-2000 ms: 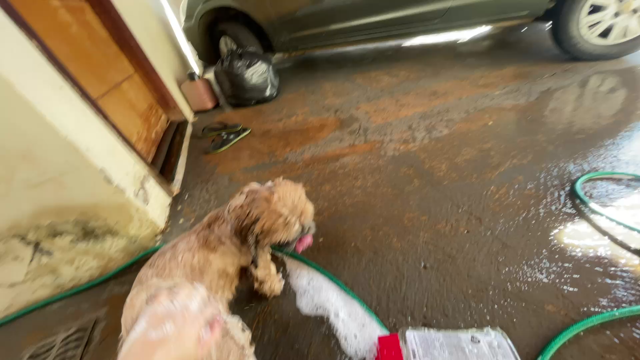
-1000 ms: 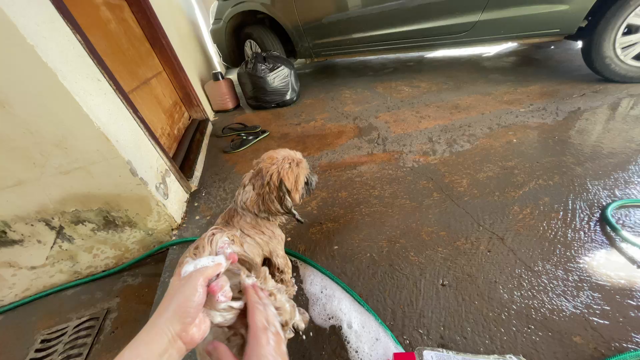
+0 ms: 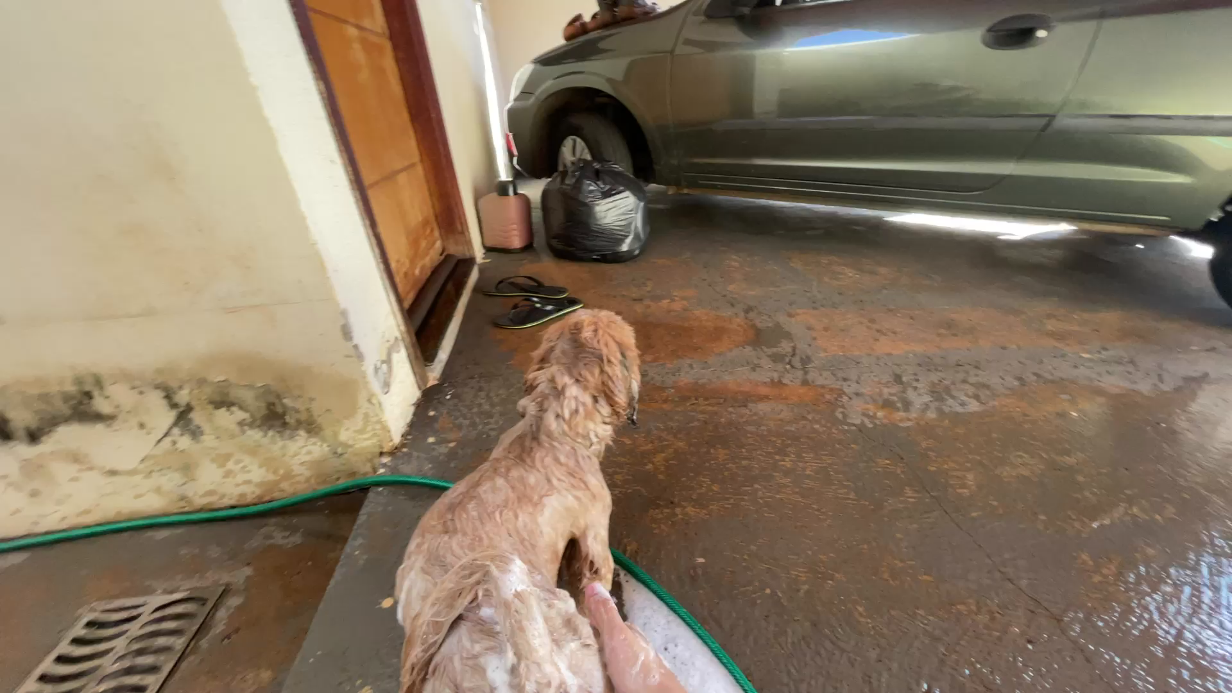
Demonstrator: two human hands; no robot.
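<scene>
A wet, light-brown dog (image 3: 520, 510) stands at the lower middle with its back to me and its head turned away. White lather lies on its hindquarters and tail. At the bottom edge my right hand (image 3: 630, 647) touches or lies close against the right side of the dog's rear; only part of it shows, with some foam on it, and its fingers cannot be made out. My left hand is out of view. White suds (image 3: 664, 626) lie on the wet floor beside the dog. A green garden hose (image 3: 679, 608) passes behind the dog and along the suds.
A stained wall (image 3: 173, 241) and wooden door (image 3: 380, 125) stand left, above a metal floor drain grate (image 3: 130, 640). Beyond the dog are black flip-flops (image 3: 537, 311), a pinkish plastic container (image 3: 505, 221), a black garbage bag (image 3: 597, 212) and a green car (image 3: 866, 106).
A second ago both my hands were together at the dog's soapy rear; now only the right shows, lower down. The dog, which appeared to be sitting, now stands. The view has shifted.
</scene>
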